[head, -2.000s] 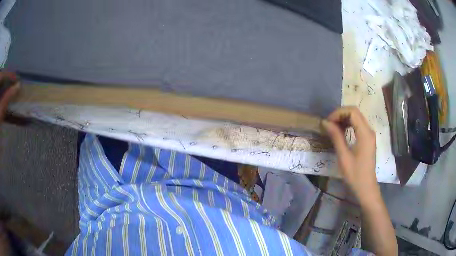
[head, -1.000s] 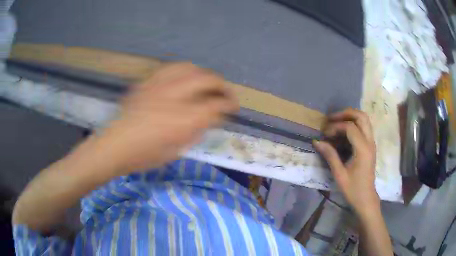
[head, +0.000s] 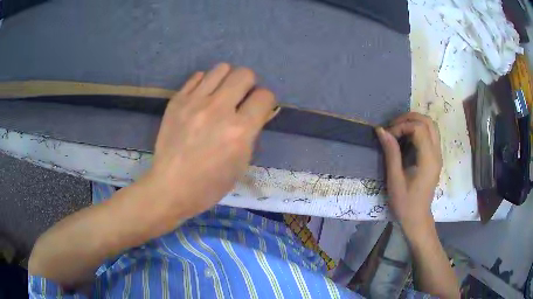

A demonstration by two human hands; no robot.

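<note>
The grey cloth panel (head: 304, 58) covers most of the table. The tan strip (head: 87, 89) runs along it; left of my left hand it shows wide, and right of it only a thin edge shows. A dark folded band (head: 327, 127) lies over the strip between my hands and continues at the left. My left hand (head: 210, 128) is bare, over the middle, with thumb and fingers pinching the band at the strip. My right hand (head: 413, 157) pinches the band's right end; its fingertips are partly hidden.
An iron (head: 511, 152) stands on a dark reddish-brown rest (head: 488, 207) at the right. White scraps (head: 482, 44) lie at the far right. A dark cloth piece (head: 374, 13) lies at the far side. The white table cover (head: 292, 188) shows along the near edge. A yellow tape measure (head: 310, 240) hangs below.
My left hand came from the far left end to the middle. The dark band now covers most of the tan strip between my hands. My right hand remains at the right end.
</note>
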